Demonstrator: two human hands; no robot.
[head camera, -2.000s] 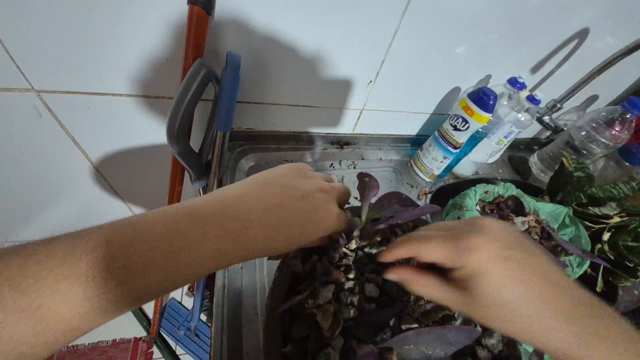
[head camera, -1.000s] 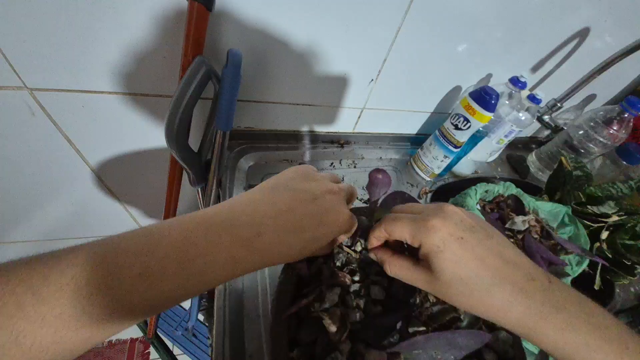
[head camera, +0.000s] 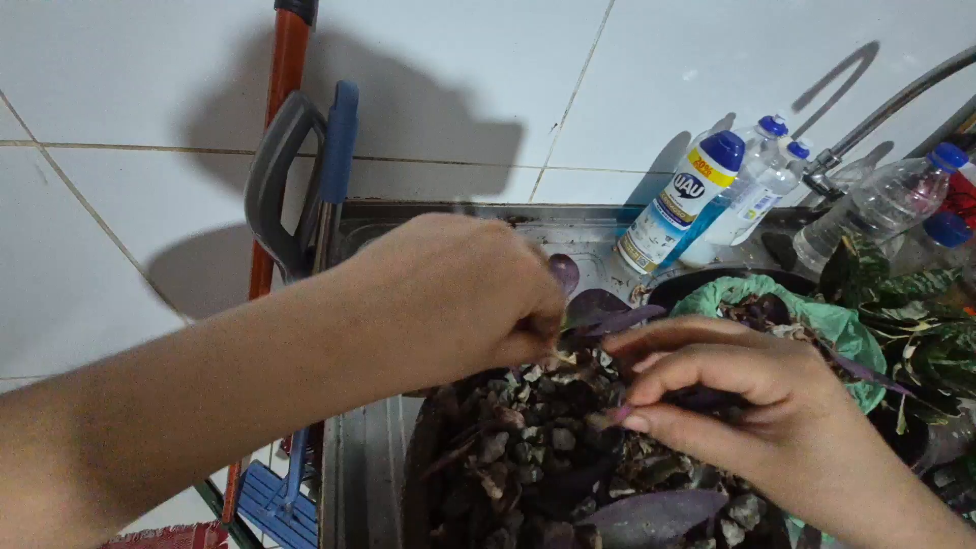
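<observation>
A dark plant pot (head camera: 418, 465) filled with gravel and dry leaf bits (head camera: 534, 442) stands on a metal sink top. Purple-leaved stems (head camera: 598, 309) rise near its back edge, and a broad purple leaf (head camera: 659, 518) lies toward the front. My left hand (head camera: 473, 293) is curled over the back left of the pot by the stems; its fingertips are hidden, so its hold cannot be told. My right hand (head camera: 724, 389) pinches a small pinkish plant piece (head camera: 619, 414) between thumb and forefinger, just above the gravel.
Behind stand a cleaner bottle (head camera: 679, 202), clear plastic bottles (head camera: 877, 206) and a faucet (head camera: 877, 122). A green plastic bag (head camera: 862, 343) with plant debris and a variegated leafy plant (head camera: 915, 305) are at the right. Long-handled tools (head camera: 286, 183) lean against the tiled wall at left.
My right hand has moved away from my left, back toward the right, with a small pinkish piece now showing at its fingertips. My left hand stays near the purple stems.
</observation>
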